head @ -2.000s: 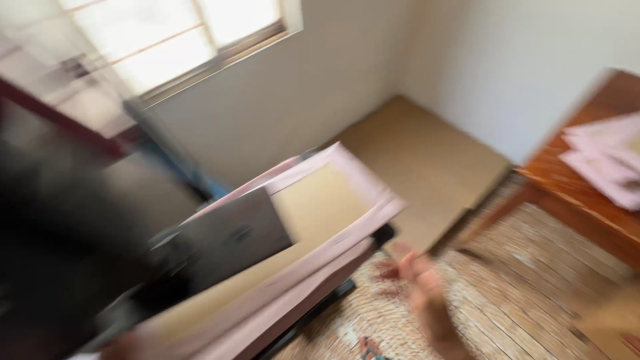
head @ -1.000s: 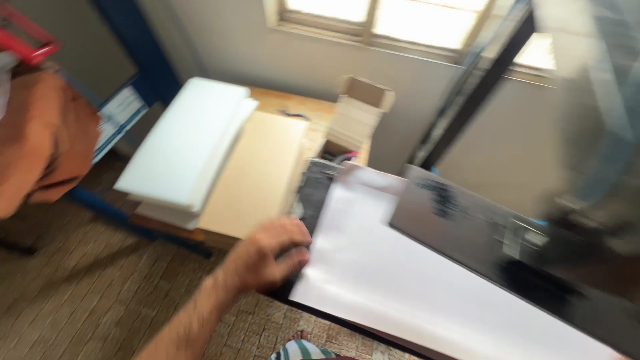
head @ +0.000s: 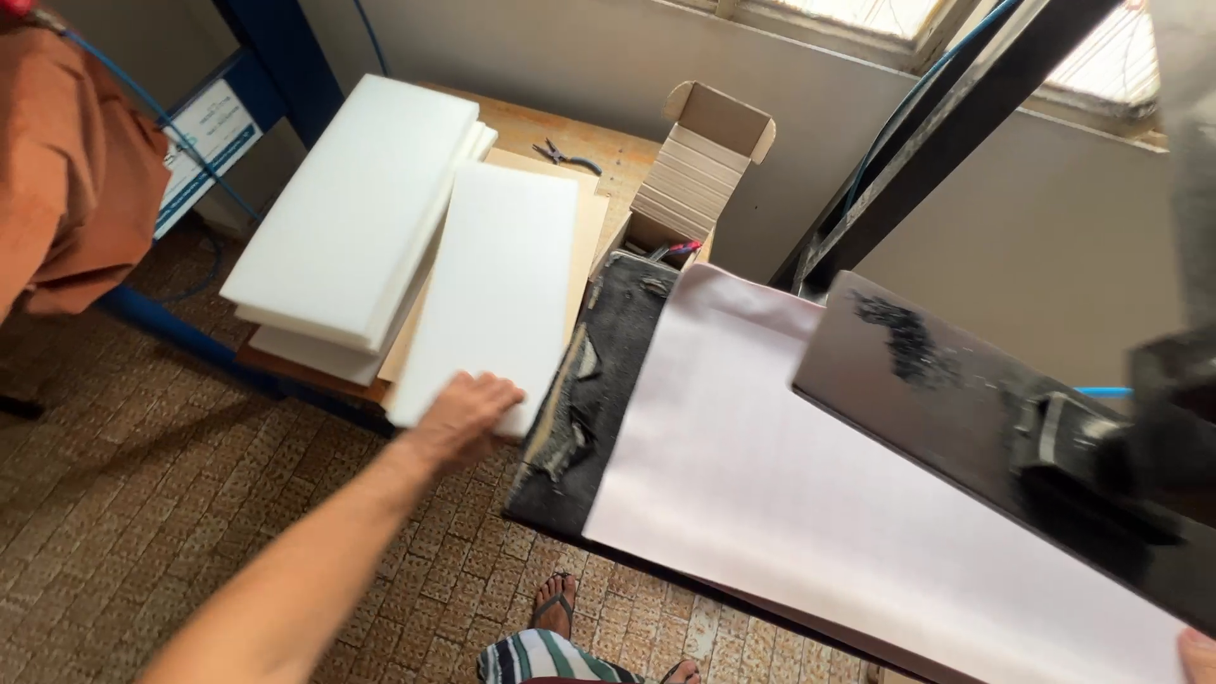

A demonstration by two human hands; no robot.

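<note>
My left hand (head: pixel 467 418) grips the near end of a white foam sheet (head: pixel 513 275), which lies over tan boards (head: pixel 589 228) on a wooden table. To its left is a stack of thick white foam sheets (head: pixel 361 199). Only the fingertips of my right hand (head: pixel 1199 655) show at the lower right, at the edge of a pale pink sheet (head: pixel 760 456); whether they grip it is unclear. That sheet lies on a black padded bed (head: pixel 617 380), under the metal plate (head: pixel 883 351) of a press.
An open cardboard box (head: pixel 693 171) holding tools and pliers (head: pixel 567 158) are at the table's back. A black metal post (head: pixel 950 133) rises behind the bed. Orange-brown fabric (head: pixel 85 161) hangs at the left above a blue frame (head: pixel 180 332). My sandalled foot (head: pixel 554 603) is below.
My left hand has moved from the padded bed's edge to the tan boards, where a white foam sheet now lies under it. The view has swung left since two seconds ago.
</note>
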